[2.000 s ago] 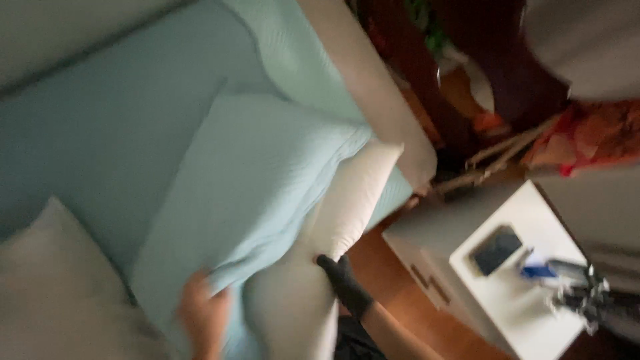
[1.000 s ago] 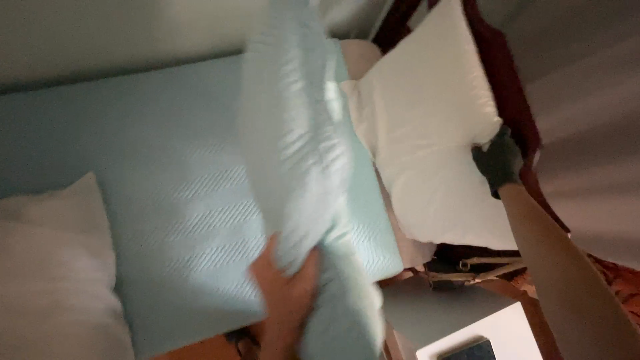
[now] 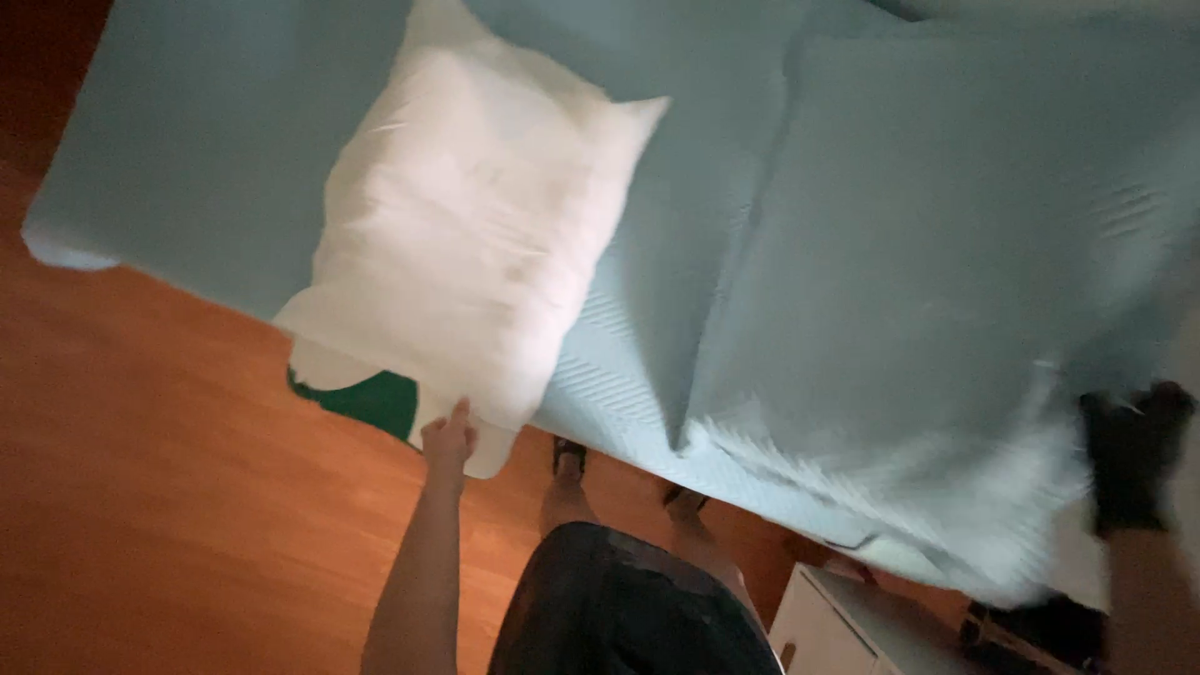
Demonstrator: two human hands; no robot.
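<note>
A white pillow [image 3: 478, 216] lies across the blue quilted bed cover [image 3: 216, 150], its lower end hanging past the bed's edge. My left hand [image 3: 452, 439] is bare and holds the pillow's lower end, index finger on top. To the right, a light blue pillow [image 3: 919, 262] lies flat on the bed, its lower right part blurred. My right hand [image 3: 1136, 455], in a black glove, is at that pillow's lower right side; blur and darkness hide whether its fingers grip the fabric. A green piece [image 3: 375, 403] shows beneath the white pillow's lower end.
Wooden floor [image 3: 187, 469] runs along the near side of the bed. My feet and legs stand close to the bed's edge. A white cabinet [image 3: 834, 619] is at the lower right, with a dark object [image 3: 1041, 628] beside it.
The light blue pillow, held up by my left hand one second ago, now lies on the bed. My left hand has gone to the white pillow; my right hand has left another white pillow. The view has swung left.
</note>
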